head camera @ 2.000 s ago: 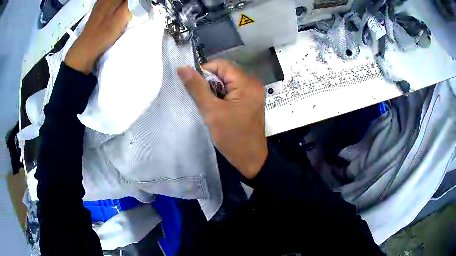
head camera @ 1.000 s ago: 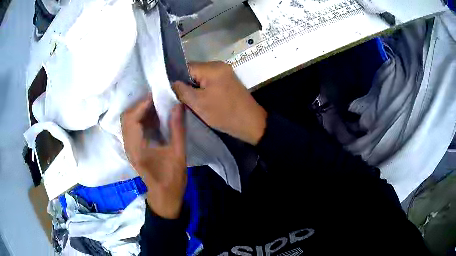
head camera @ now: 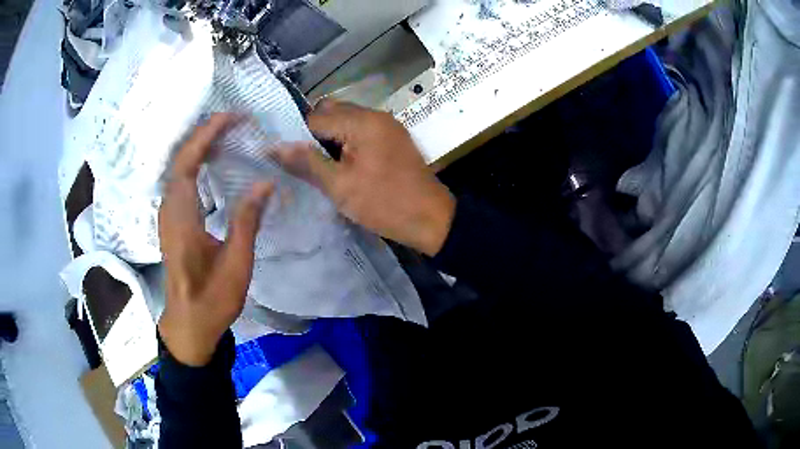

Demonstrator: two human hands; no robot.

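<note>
The pale grey-white ribbed garment body (head camera: pixel 303 263) lies over the machine table and hangs over its front edge. Its upper end is at the presser foot and needle area (head camera: pixel 235 24). My right hand (head camera: pixel 373 171) grips the garment's right edge, thumb on top and fingers hidden beneath. My left hand (head camera: pixel 206 254) is over the fabric with thumb and fingers spread, slightly blurred, holding nothing that I can see. A smooth, bright white part of the garment lies at the upper left.
The white table (head camera: pixel 491 66) with printed ruler and wooden edge runs to the upper right. A pale grey heap of waiting garments (head camera: pixel 693 175) hangs at the right. A blue crate (head camera: pixel 329 338) with pale fabric is below. Grey fabric lies at the upper left.
Over the last second my left hand has moved left and opened wider. The fabric edge at my right hand now lies flatter, with less dark grey reverse showing. My right hand keeps its grip.
</note>
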